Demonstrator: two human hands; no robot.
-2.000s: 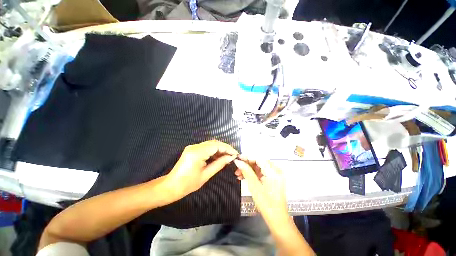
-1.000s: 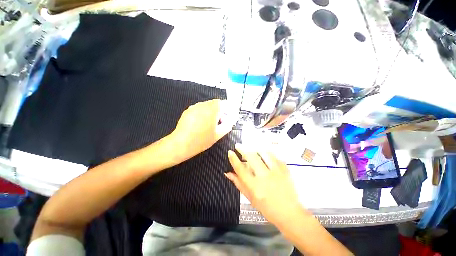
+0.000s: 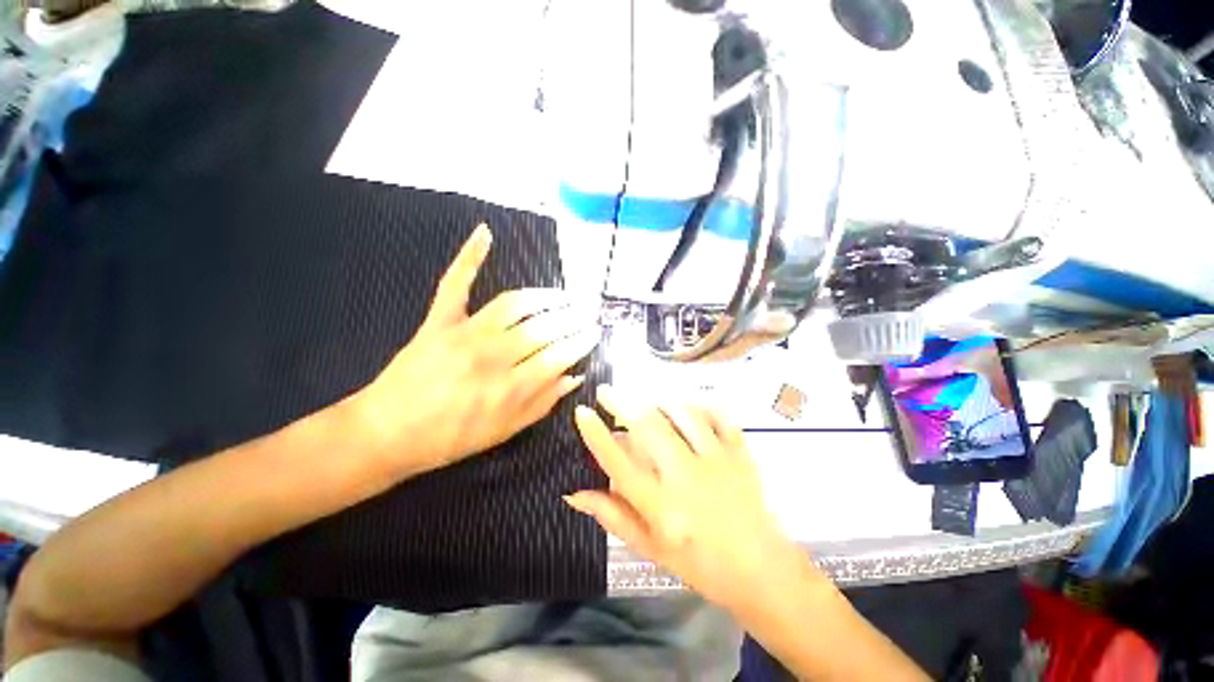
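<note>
A large black fabric panel (image 3: 253, 280) with fine pale lines lies flat on the left of the sewing table, its right edge beside the needle area. The presser foot area (image 3: 623, 315) shows under the left end of the white sewing machine head (image 3: 905, 147). My left hand (image 3: 479, 373) lies on the panel with fingers spread, fingertips close to the presser foot. My right hand (image 3: 679, 486) rests at the panel's right edge, just in front of the foot, fingers apart. No label or tab can be made out at the fingertips.
A lit smartphone (image 3: 956, 410) lies right of the needle, with dark fabric scraps (image 3: 1054, 466) beside it. A small brown square (image 3: 791, 401) lies on the machine bed. A blue cloth strip (image 3: 1148, 466) hangs at the right. A ruler tape (image 3: 919, 557) runs along the front edge.
My hands have parted from their pinch; my left hand reached to the needle area, then spread flat on the panel. My right hand moved to the panel's edge. The view has moved closer.
</note>
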